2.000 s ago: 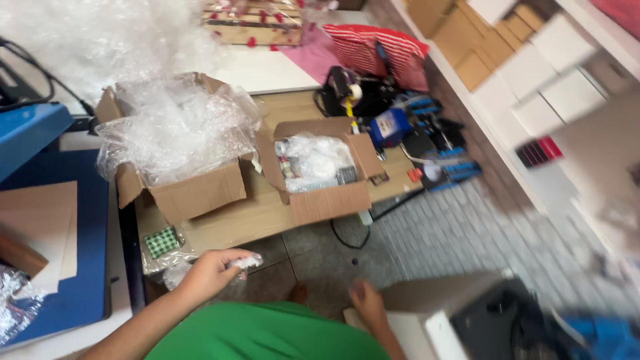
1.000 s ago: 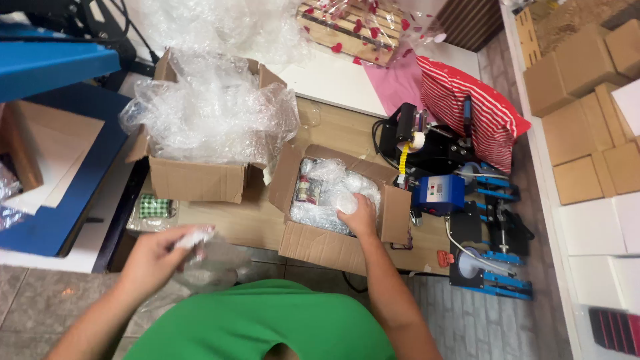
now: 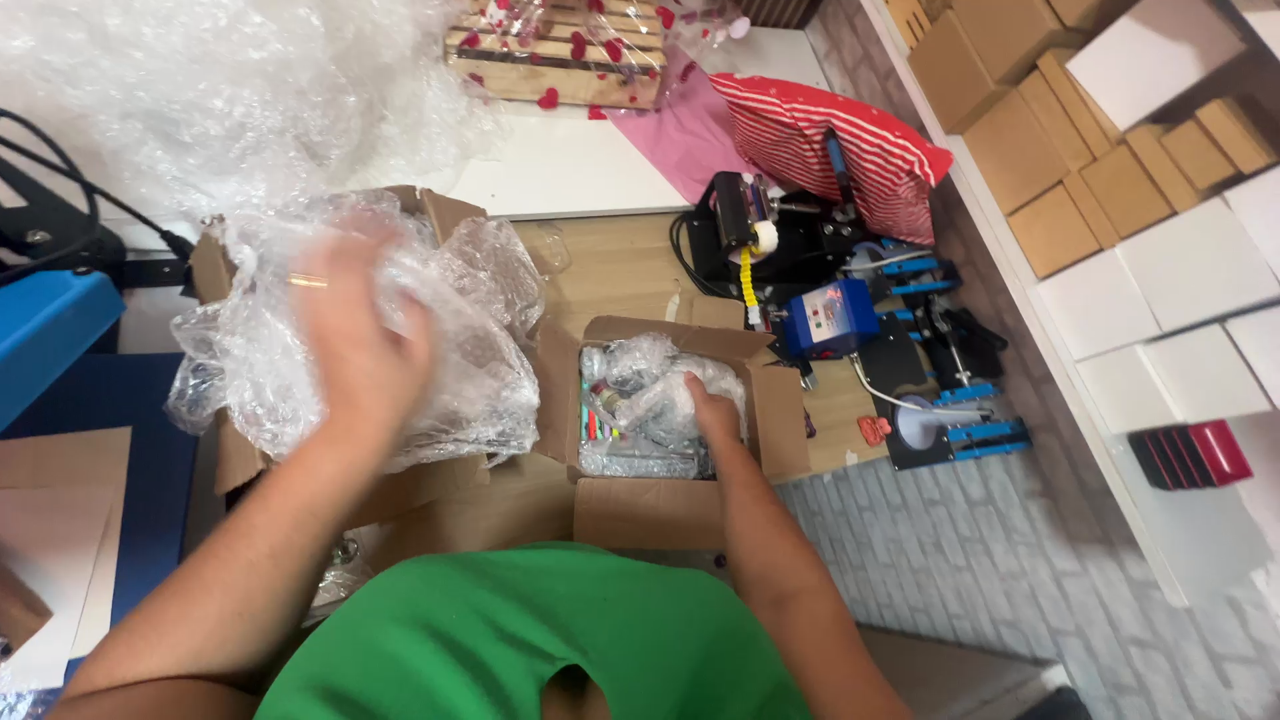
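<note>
My left hand [image 3: 365, 330], blurred and wearing a ring, is over the heap of clear bubble wrap [image 3: 270, 340] that overflows the larger open cardboard box [image 3: 240, 450]; whether it grips any plastic I cannot tell. My right hand [image 3: 712, 405] reaches into the smaller open cardboard box [image 3: 650, 505] and touches the crumpled bubble wrap [image 3: 670, 395] at its right side; its grip is partly hidden. Wrapped items with bright colours [image 3: 597, 420] show through the plastic at the left of the smaller box.
A blue-and-black heat press machine [image 3: 830, 315] stands right of the smaller box. Behind are a red striped bag [image 3: 850, 150], a wooden crate [image 3: 560, 70] and more bubble wrap [image 3: 200, 80]. Cardboard and white boxes [image 3: 1070, 180] line the right. A blue board [image 3: 155, 500] is at left.
My left hand has moved up from the near table edge to the larger box's bubble wrap. My right hand, away from the smaller box two seconds ago, is in it in the last two frames.
</note>
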